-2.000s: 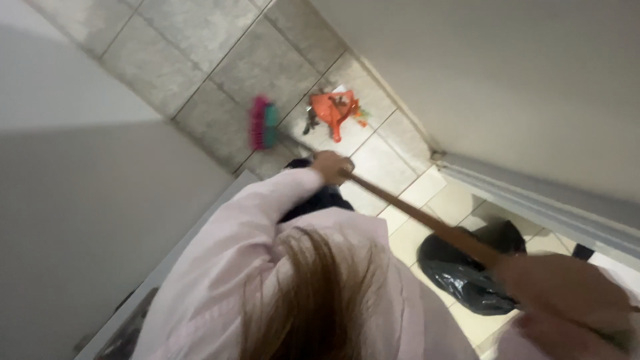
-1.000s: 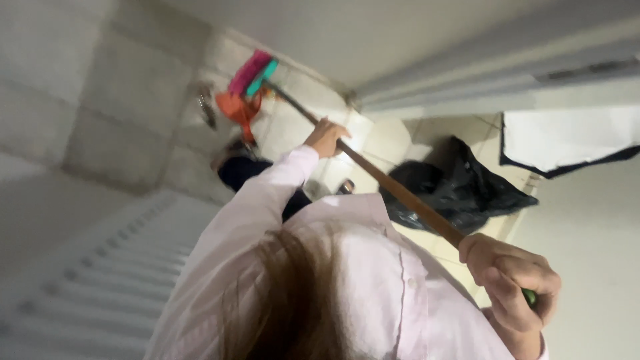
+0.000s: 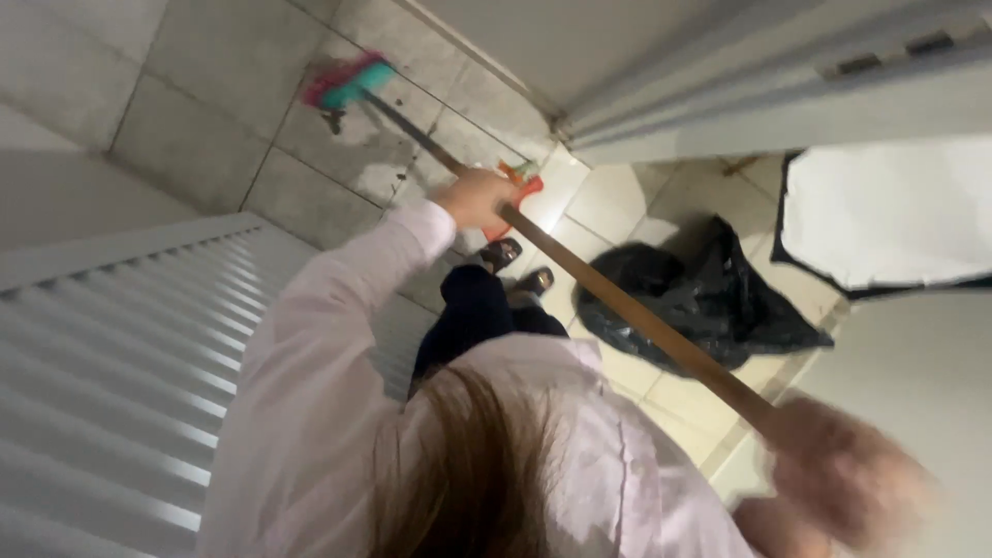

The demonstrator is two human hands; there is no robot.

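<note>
A broom with a wooden handle (image 3: 628, 306) runs diagonally across the view. Its pink and teal head (image 3: 353, 81) rests, blurred, on the grey floor tiles at the upper left. Partway down the handle my left hand (image 3: 477, 199) is closed around the wood. My right hand (image 3: 841, 465), strongly blurred, grips the upper end at the lower right. Behind the left hand lies an orange-red dustpan (image 3: 527, 192), partly hidden, with orange and green scraps (image 3: 518, 170) by it. Dark bits of debris (image 3: 333, 121) lie beside the broom head and along the tiles.
A black plastic bag (image 3: 682, 298) lies on the lighter tiles to the right. Beyond it is a white surface with a black edge (image 3: 891, 217). A white slatted panel (image 3: 139, 372) stands at the left, and a wall or door borders the top right. My feet (image 3: 502, 253) are near the dustpan.
The broom head, over the dustpan one second ago, is now away from it on the grey tiles. Both hands stay on the handle. The view has shifted and turned.
</note>
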